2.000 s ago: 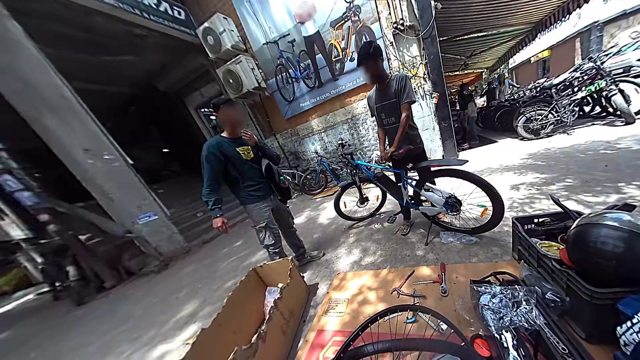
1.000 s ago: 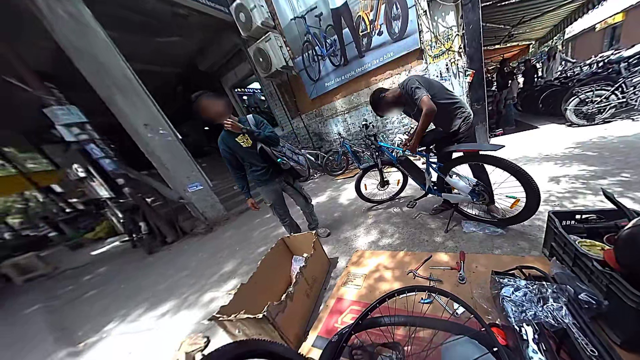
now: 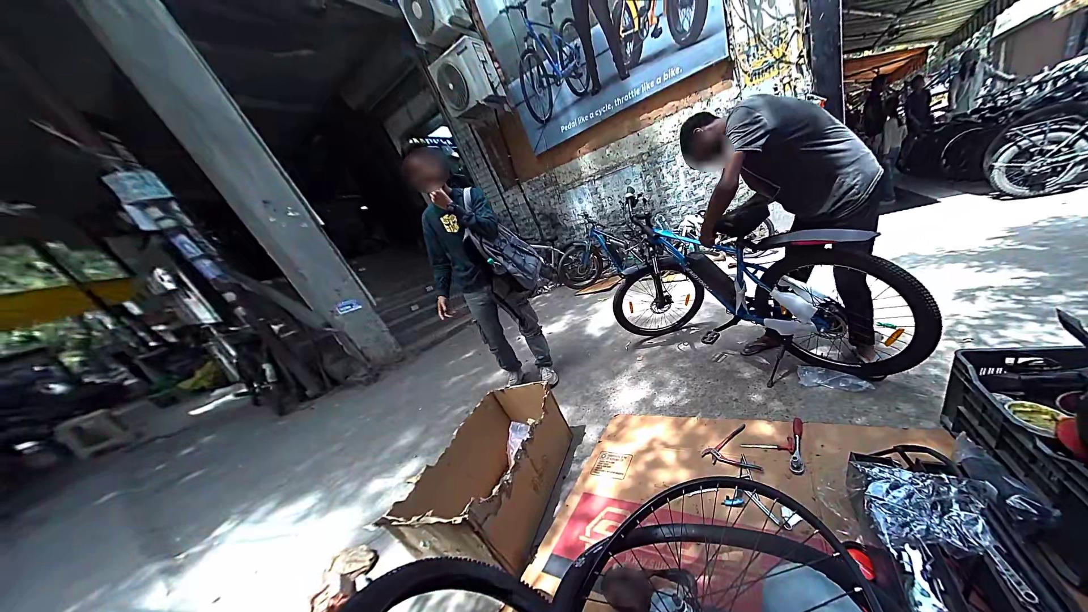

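Neither of my hands can be made out plainly. A spoked bicycle wheel [image 3: 722, 486] stands at the bottom, close to me, with a black tyre [image 3: 450, 571] at its left. Behind the spokes are a dark rounded shape and a pale one, too unclear to name. Past the wheel, flattened cardboard [image 3: 650, 438] bears red-handled pliers [image 3: 722, 450], a ratchet wrench [image 3: 796, 446] with a red handle, a screwdriver [image 3: 765, 446] and several small metal tools. Clear plastic wrapping [image 3: 922, 501] and a wrench [image 3: 1007, 574] lie at the right.
An open, torn cardboard box [image 3: 484, 476] stands at the left. A black plastic crate [image 3: 994, 416] is at the right. Beyond, one person [image 3: 799, 161] bends over a blue bicycle [image 3: 722, 280] on its kickstand; another [image 3: 476, 255] stands by a concrete pillar [image 3: 229, 170].
The person at the blue bicycle, upright two seconds ago, is now bent low over its frame. The view has shifted, and the black tyre now shows at the bottom.
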